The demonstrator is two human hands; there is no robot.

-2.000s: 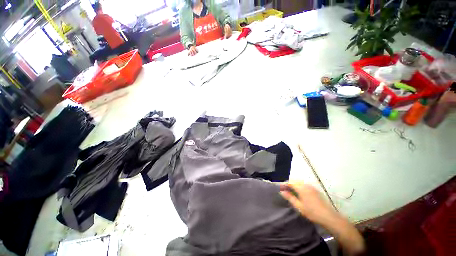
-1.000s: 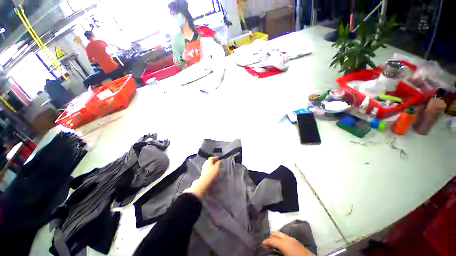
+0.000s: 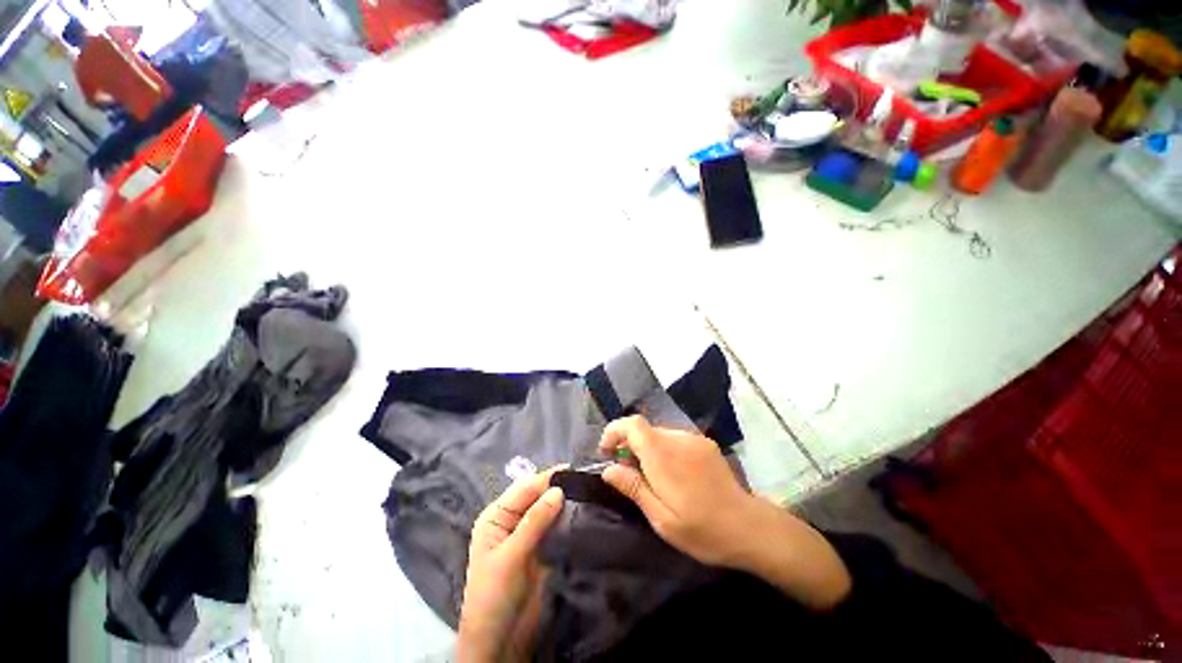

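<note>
A grey-and-black polo shirt (image 3: 447, 427) lies bunched on the white table in front of me, its collar (image 3: 631, 383) towards the top right. My left hand (image 3: 508, 550) pinches a black part of the shirt between thumb and fingers. My right hand (image 3: 681, 486) is at the other end of this black part, close to my left. A bit of green and a thin metal tip of the thread snips (image 3: 625, 453) show at its fingertips; the rest of the snips is hidden in the hand.
A crumpled grey-and-black shirt (image 3: 195, 440) and black garments (image 3: 52, 453) lie at left. A phone (image 3: 730, 202), green block (image 3: 849, 181), orange bottle (image 3: 985, 157) and red basket (image 3: 830, 55) are at upper right. Red crates (image 3: 1102, 479) stand beside the table; an orange-red basket (image 3: 143, 214) is at upper left.
The shirt has been turned and gathered, its collar now further right. My left hand has left the collar area and both hands have come together on a black part. The view has tilted down.
</note>
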